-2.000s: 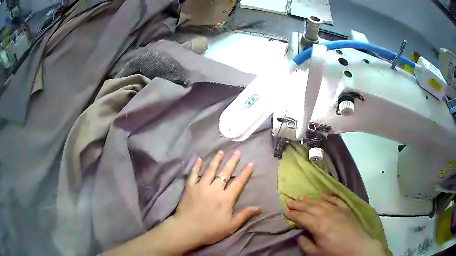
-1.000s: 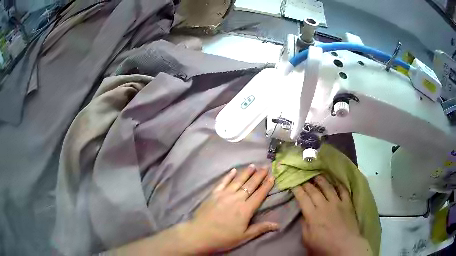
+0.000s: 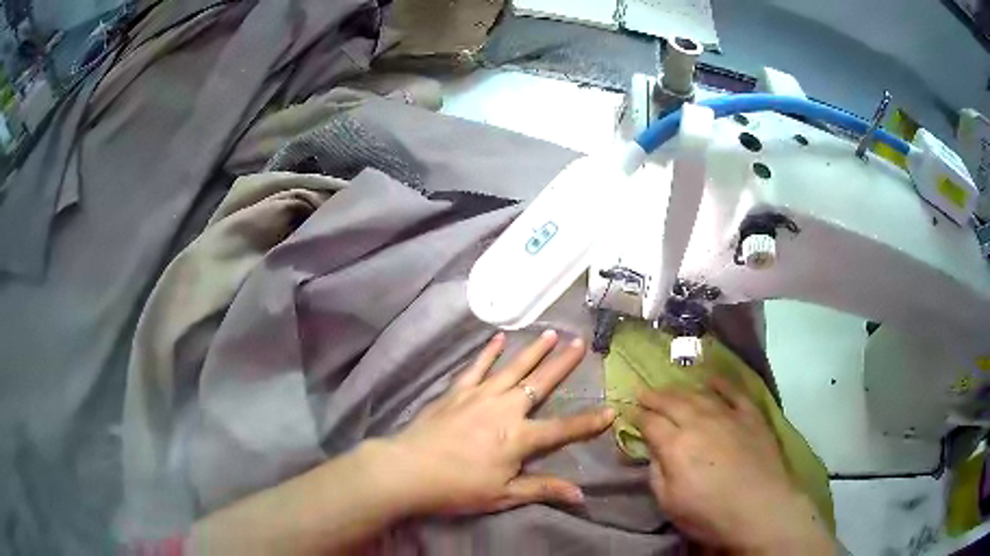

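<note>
The mauve-grey main panel (image 3: 358, 348) spreads in folds across the machine table and runs to the presser foot (image 3: 604, 329). The olive-green piece (image 3: 641, 375) lies on it, with its top end at the presser foot. My left hand (image 3: 461, 440) lies flat on the grey panel with fingers spread; its thumb and index finger are near the green piece's left edge. My right hand (image 3: 722, 467) rests on the green piece with fingers bent onto it. Whether the right fingertips pinch the cloth is hard to tell.
The white sewing machine (image 3: 825, 239) stands at the right, with a blue hose (image 3: 771, 103) over it. A white oblong lamp (image 3: 532, 261) hangs left of the needle. Grey cut pieces (image 3: 141, 185) are piled at the left. Pale papers (image 3: 662, 16) lie behind.
Over the last two seconds, my left hand has moved right beside the green piece. The green piece's left edge was folded up, then laid flatter, with a small curl left at its lower corner.
</note>
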